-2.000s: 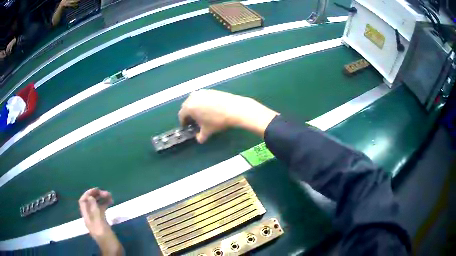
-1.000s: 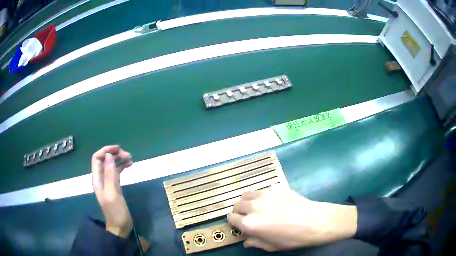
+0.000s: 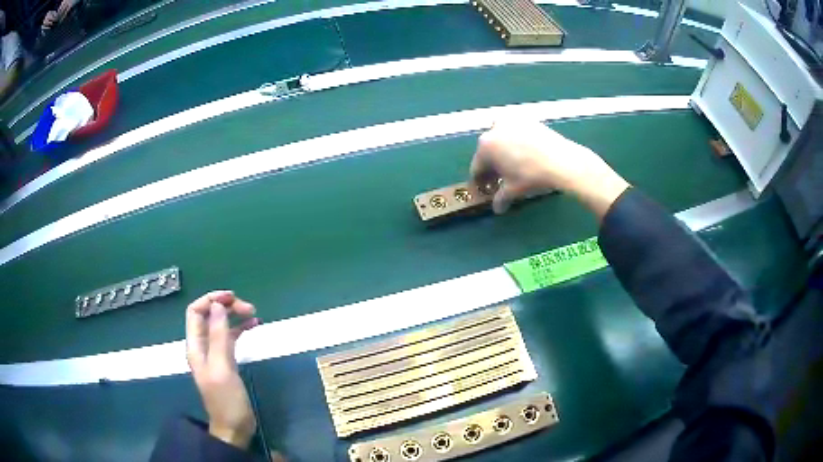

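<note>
My right hand (image 3: 532,167) grips a gold cover plate (image 3: 438,203) with dark-ringed holes on the green belt, fingers around its middle. The grey fixture is not visible under it. My left hand (image 3: 217,356) is over the white strip at lower left, fingers curled with thumb near the fingertips; whether it holds anything small cannot be told. Another grey fixture (image 3: 129,292) with small silver parts lies on the belt at left. Gold stacked jig plates (image 3: 429,370) lie at the near edge, with a loose gold plate with round holes (image 3: 457,435) in front of them.
A green label (image 3: 559,267) is on the white rail. A white machine housing (image 3: 744,99) stands at right. A far stack of jig plates (image 3: 523,23) lies across the belt. A red and blue bin (image 3: 101,101) holds white cloth at far left. Parts of people show at the top left.
My right hand has moved from the near-edge plates to the belt with a gold plate, now where the bare grey fixture lay. My left hand stays curled at lower left. The view has shifted.
</note>
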